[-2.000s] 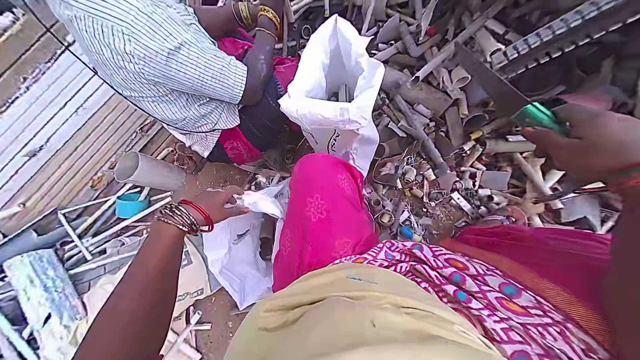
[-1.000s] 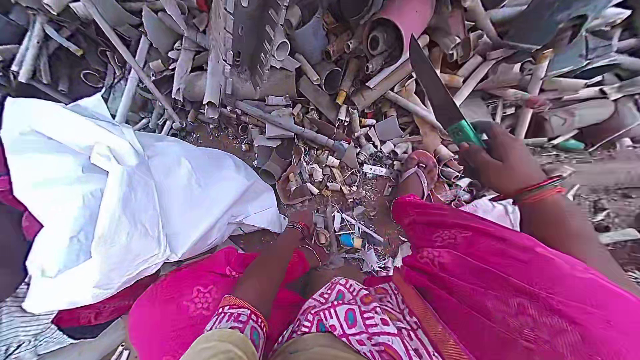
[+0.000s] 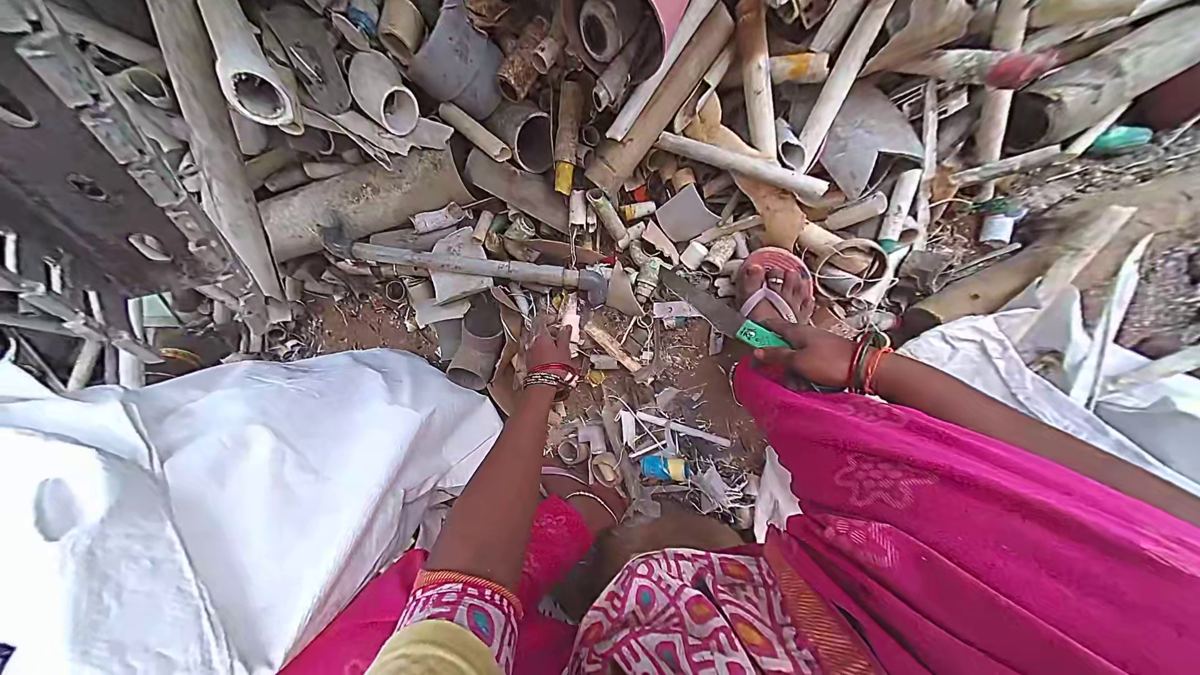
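Note:
My right hand (image 3: 808, 354) grips the green handle of a knife (image 3: 705, 305), whose blade points up and left over the scrap. Red and green bangles circle that wrist. My left hand (image 3: 551, 349) reaches down into small plastic pipe pieces; its fingertips are at a pale scrap piece (image 3: 570, 314), and whether they hold it cannot be told. Just above my left hand lies a grey pipe with elbow fittings (image 3: 469, 266). A short wide grey pipe fitting (image 3: 476, 345) rests left of my left hand. A blue and yellow piece (image 3: 664, 468) lies below, between my feet.
Heaped plastic pipes (image 3: 366, 202) spread across the far side. White sacks lie at left (image 3: 281, 469) and right (image 3: 1003, 366). A perforated grey panel (image 3: 75, 169) stands at upper left. My sandalled foot (image 3: 776, 286) is beside the knife; pink cloth (image 3: 937, 469) covers my legs.
The view has swung from the person in a striped shirt to the pipe heap. My left hand has left the white sack and is down among the scraps. The knife has come lower, nearer the ground.

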